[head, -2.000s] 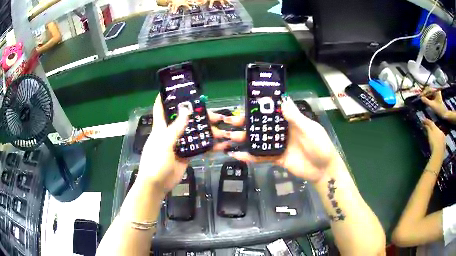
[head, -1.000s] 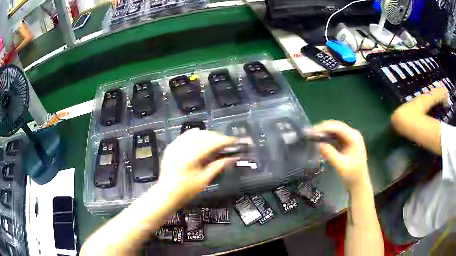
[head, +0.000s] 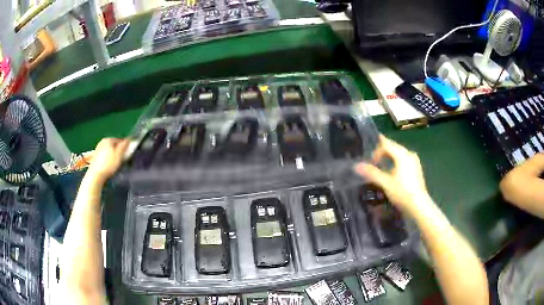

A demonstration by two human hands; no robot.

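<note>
My left hand (head: pixel 111 156) and my right hand (head: pixel 398 171) grip the two side edges of a clear plastic blister tray (head: pixel 238 174) holding two rows of dark phones. This tray is raised and tilted, blurred along its near edge. Beneath it is another clear tray (head: pixel 209 283). Its near row shows several black phones lying face down (head: pixel 271 233), with pale labels in their open backs. The lower tray's far row is hidden by the upper tray. Loose phone batteries (head: pixel 322 295) lie along the near bench edge.
A dark fan (head: pixel 21 140) and stocked trays (head: pixel 18 238) are at left. Another stocked tray (head: pixel 209 21) is across the bench. A keypad phone (head: pixel 419 99), blue mouse (head: pixel 442 92) and small white fan (head: pixel 504 33) are at right, near a black tray (head: pixel 507 122) and another person's arm (head: pixel 525 186).
The two phones held earlier are no longer in my hands. My hands have moved apart to the sides of a tray and lifted it, uncovering the near row of another tray below.
</note>
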